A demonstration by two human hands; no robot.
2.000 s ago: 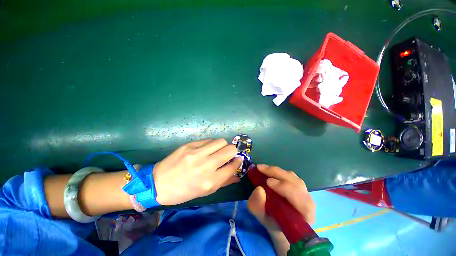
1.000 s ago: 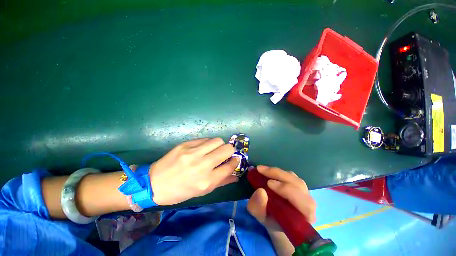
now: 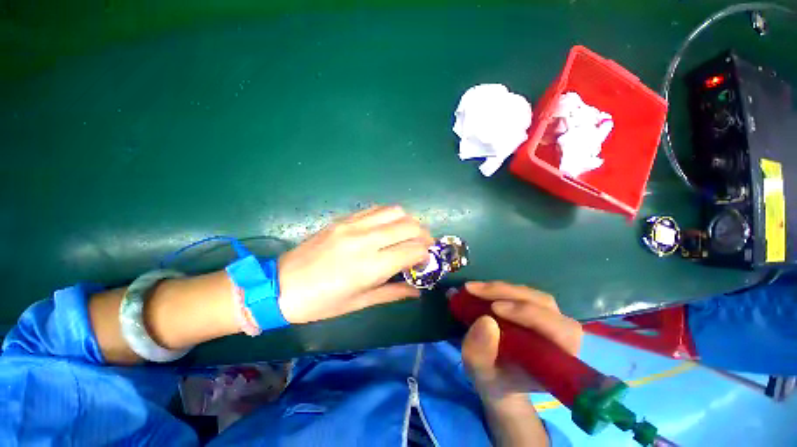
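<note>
My left hand (image 3: 358, 262), with a blue strap on its wrist, pinches a circuit board assembly (image 3: 434, 264) of two joined round boards just over the green bench. My right hand (image 3: 520, 336) grips the red glue syringe (image 3: 546, 362) like a pen. The syringe's dark tip points up-left and lies just below and right of the boards, with a small gap. Its green cap (image 3: 599, 404) points down-right, toward my body. The underside of the boards is hidden.
A crumpled white tissue (image 3: 491, 127) lies left of a red bin (image 3: 642, 161) that holds more tissue. Another circuit board assembly (image 3: 661, 236) sits beside the black dispenser (image 3: 743, 157) at right. A clear hose (image 3: 668, 105) loops there. A neighbour's blue sleeve (image 3: 743, 332) shows at lower right.
My left hand has moved slightly up and right, and the boards have turned so the second one now points right. The syringe has moved right and tilted flatter, its tip now apart from the boards.
</note>
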